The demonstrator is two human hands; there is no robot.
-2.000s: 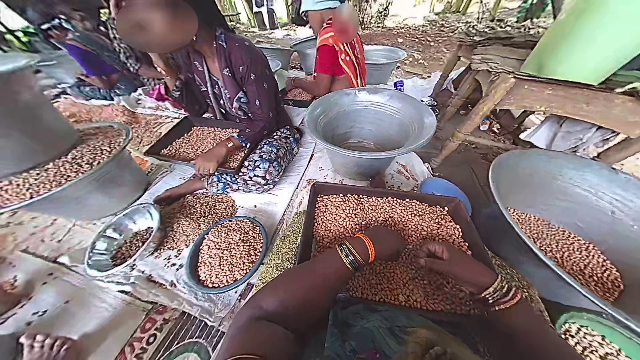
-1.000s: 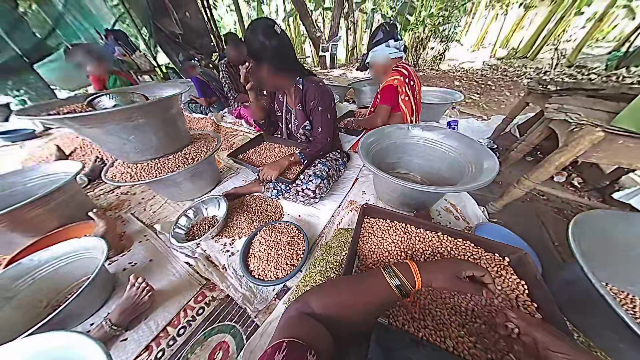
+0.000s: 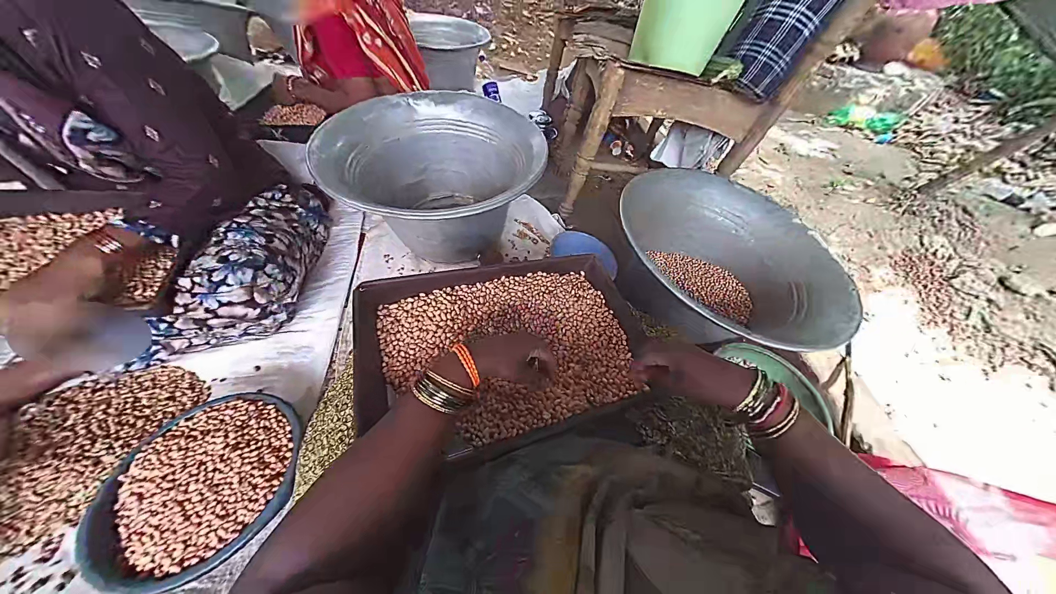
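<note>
A dark rectangular tray (image 3: pixel 368 355) full of reddish-brown nuts or beans (image 3: pixel 503 305) rests at my lap. My left hand (image 3: pixel 513 360), with orange and gold bangles at the wrist, is over the middle of the tray with its fingers curled down at the nuts; whether it holds any is hidden. My right hand (image 3: pixel 672 371), with gold and red bangles, is at the tray's right edge, its fingertips by the rim. What lies between those fingers cannot be made out.
A wide metal basin (image 3: pixel 429 157) stands behind the tray, another metal basin (image 3: pixel 767 264) with some nuts at right. A blue-rimmed tub (image 3: pixel 285 487) of nuts is front left. A person's hand (image 3: pixel 82 272) works over a tray at left. A wooden chair (image 3: pixel 685 107) stands behind.
The view has swung right and down since a second ago. My right hand, over the nuts near the tray's front before, is now at its right edge.
</note>
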